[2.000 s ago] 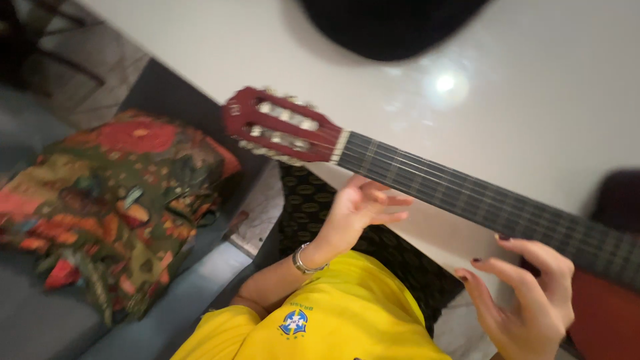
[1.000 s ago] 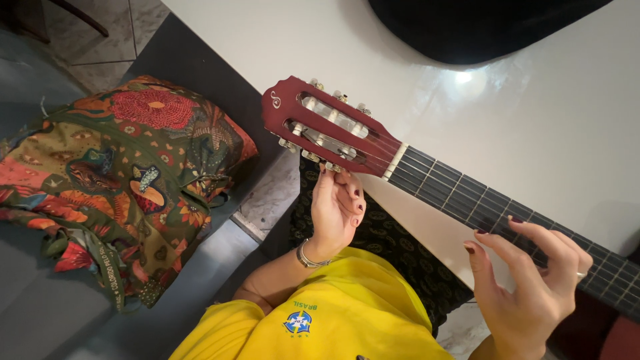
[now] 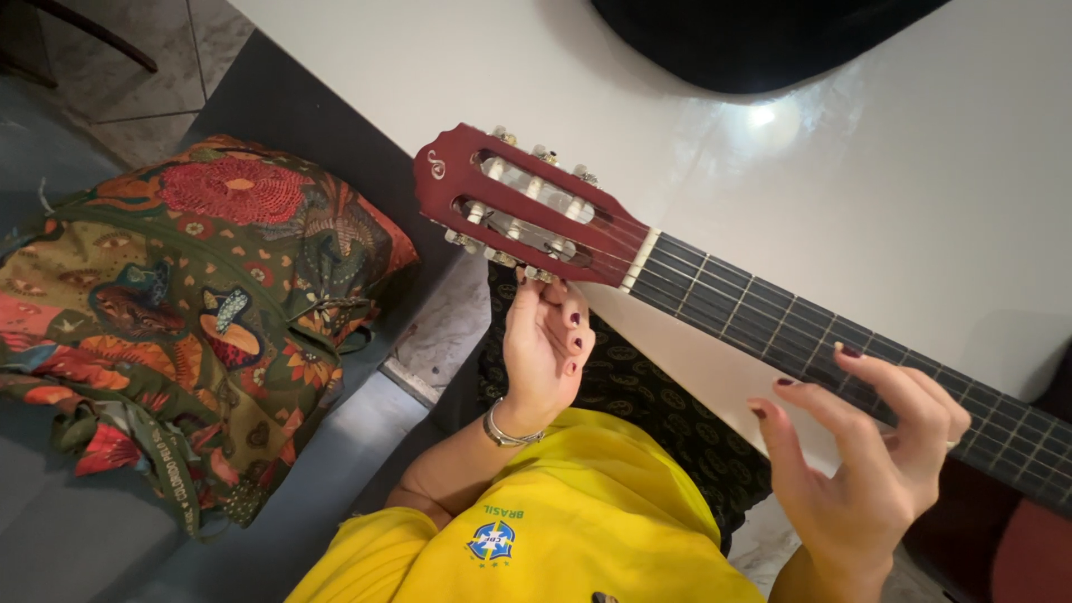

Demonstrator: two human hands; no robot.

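A classical guitar's dark red headstock (image 3: 536, 209) lies across the middle of the view, and its black fretboard (image 3: 779, 327) runs down to the right. My left hand (image 3: 548, 339) has thumb and finger closed on a tuning peg (image 3: 537, 275) at the headstock's lower edge, the one nearest the nut. My right hand (image 3: 871, 452) is spread with curved fingers at the fretboard's lower side; one fingertip overlaps the strings, and whether it touches them I cannot tell. Part of the red guitar body (image 3: 1034, 553) shows at the lower right.
A patterned fabric bag (image 3: 209, 310) rests on the grey seat to the left. Beyond the guitar is a white table (image 3: 921, 167) with a black object (image 3: 754, 42) at its far side. Brown chair legs (image 3: 109, 33) stand at the upper left.
My left hand was below the neck with fingers apart two seconds ago; it moved to the headstock and took hold of a tuning peg. My right hand stays beside the fretboard.
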